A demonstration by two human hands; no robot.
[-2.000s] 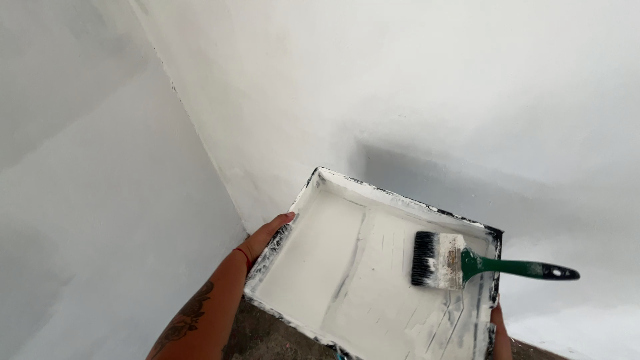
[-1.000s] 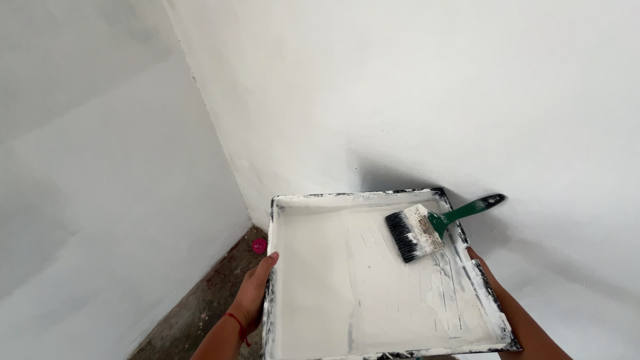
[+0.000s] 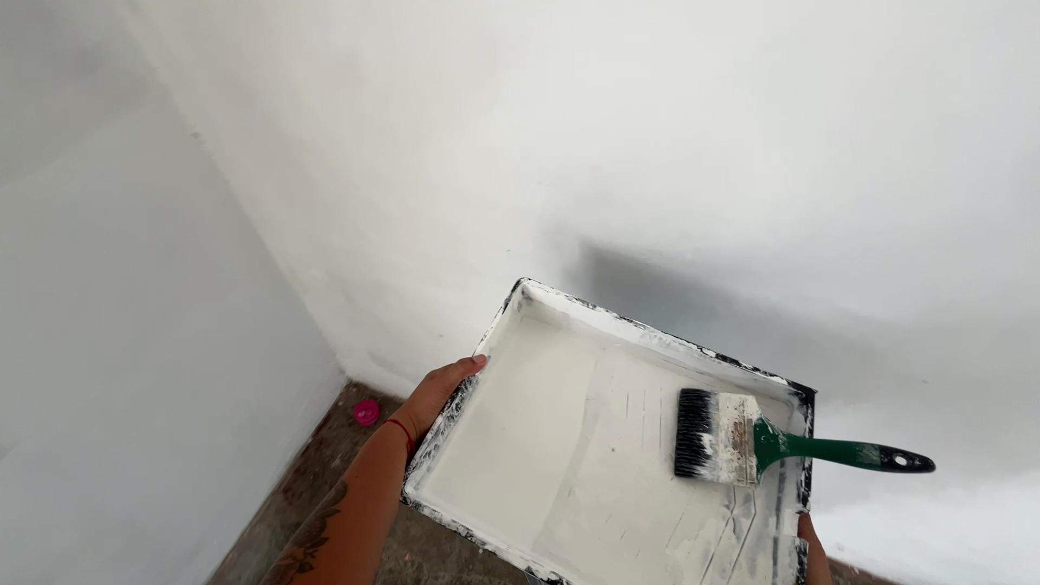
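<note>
A black paint tray (image 3: 650, 321), its rim smeared with white, is held between my two hands, tilted in view, with white paint in its left part. My left hand (image 3: 443, 394) grips the left side, thumb on the rim. At the lower right, my right hand (image 3: 812, 552) holds the opposite side and is mostly hidden by the tray. A paintbrush (image 3: 772, 443) with a green handle, dark bristles and a paint-spattered ferrule lies across the tray's right part, its handle sticking out over the right rim. Neither hand touches the brush.
A white wall (image 3: 691, 122) rises behind the tray and bears its shadow. It meets a greyer wall (image 3: 146, 325) at a corner on the left. Below is a brown, stained floor (image 3: 439, 544), with a small pink round object (image 3: 366, 412) near the corner.
The tray has turned clockwise since one second ago, its right side now lower, and the brush has turned with it. Both hands stay on the tray.
</note>
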